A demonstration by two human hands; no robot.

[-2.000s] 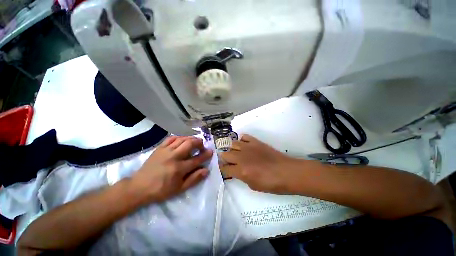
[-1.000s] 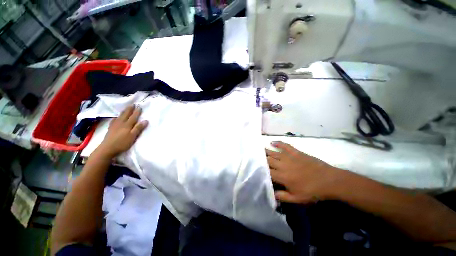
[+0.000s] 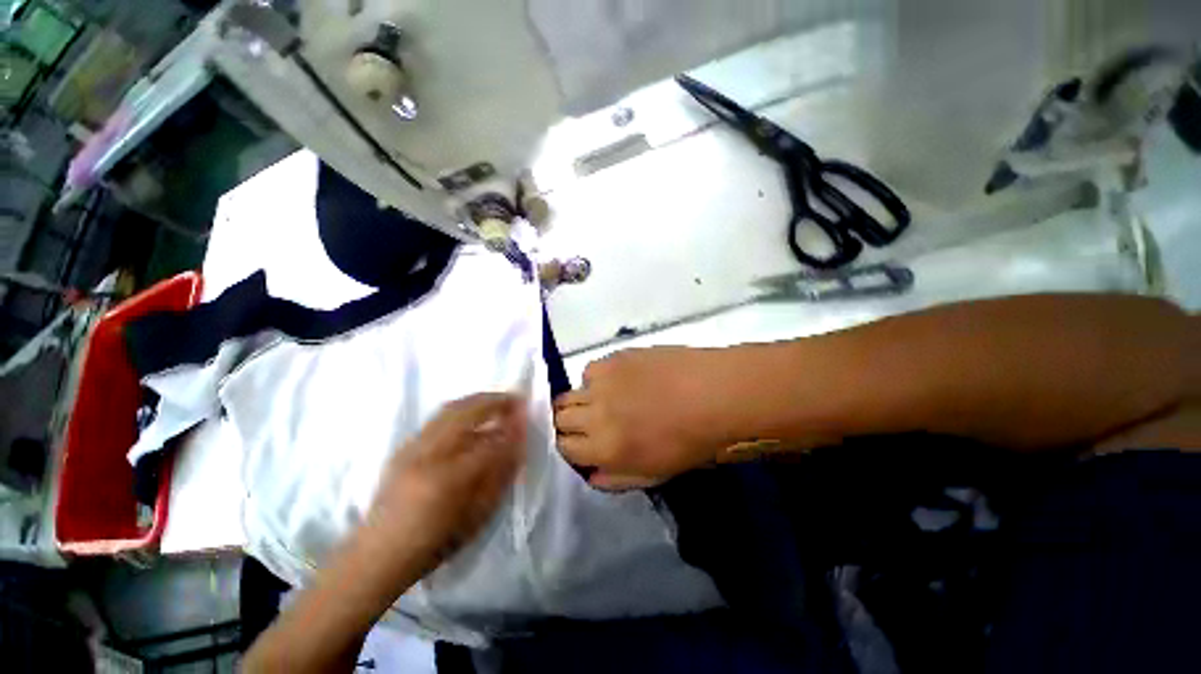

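Observation:
A white panel (image 3: 382,382) lies on the machine table and hangs over its front edge, its right edge running up to the presser foot (image 3: 526,258). Black fabric (image 3: 250,323) borders its far side. My right hand (image 3: 632,419) pinches the panel's right edge with a black strip showing beneath it. My left hand (image 3: 454,481), blurred, is over the white panel near the same edge; whether it touches the cloth is unclear.
The off-white machine head (image 3: 448,79) stands above the cloth. Black-handled shears (image 3: 823,198) and grey snips (image 3: 843,281) lie right of the needle. A red basket (image 3: 82,435) is at the left. Dark cloth covers the lap.
My left hand has moved from the panel's left side to near its right edge. My right hand has gone from lying flat with fingers spread to pinching the edge. The camera view has shifted.

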